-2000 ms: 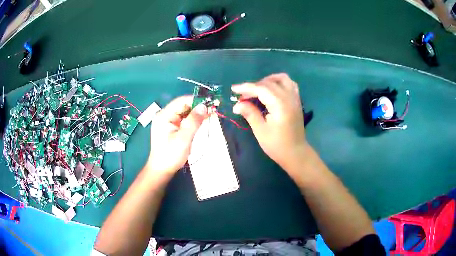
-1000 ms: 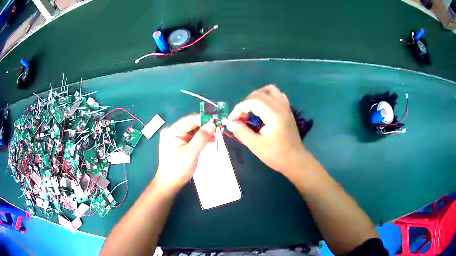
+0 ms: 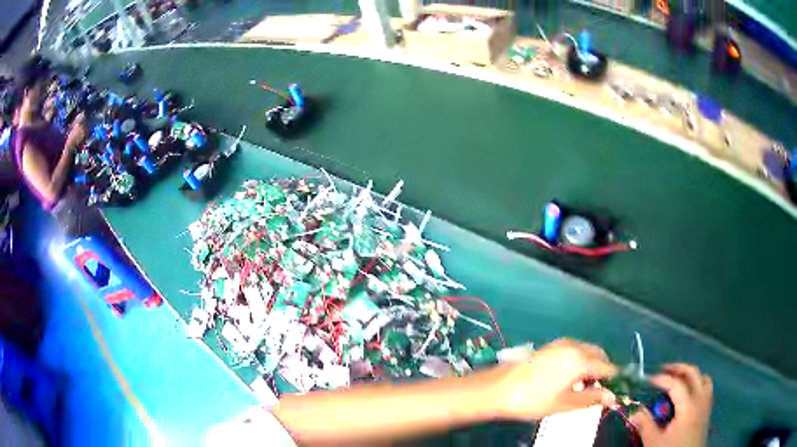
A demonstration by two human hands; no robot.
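Note:
A green circuit board (image 3: pixel 625 384) with a pale tail pointing up is at the lower right. My left hand (image 3: pixel 559 380) grips its left side, where small white plugs and a red lead show. My right hand (image 3: pixel 682 403) is at its right side, holding a dark speaker housing with a blue battery end (image 3: pixel 661 407); the join between board and housing is too blurred to tell. A white phone (image 3: pixel 568 428) lies below my left hand, cut off by the lower edge. The board heap (image 3: pixel 323 279), tangled with red wires, lies left of my hands.
The conveyor belt (image 3: pixel 419 140) carries a speaker unit (image 3: pixel 577 231) beyond my hands and another unit (image 3: pixel 287 112) further left. A person (image 3: pixel 48 157) sits at far left beside many units (image 3: pixel 131 140). Past the belt are a shelf and a cardboard box (image 3: pixel 459 33). Blue floor shows lower left.
The view has swung left, showing the heap centrally and another person. My hands now appear at lower right, still around the board; the dark housing is now close beside it.

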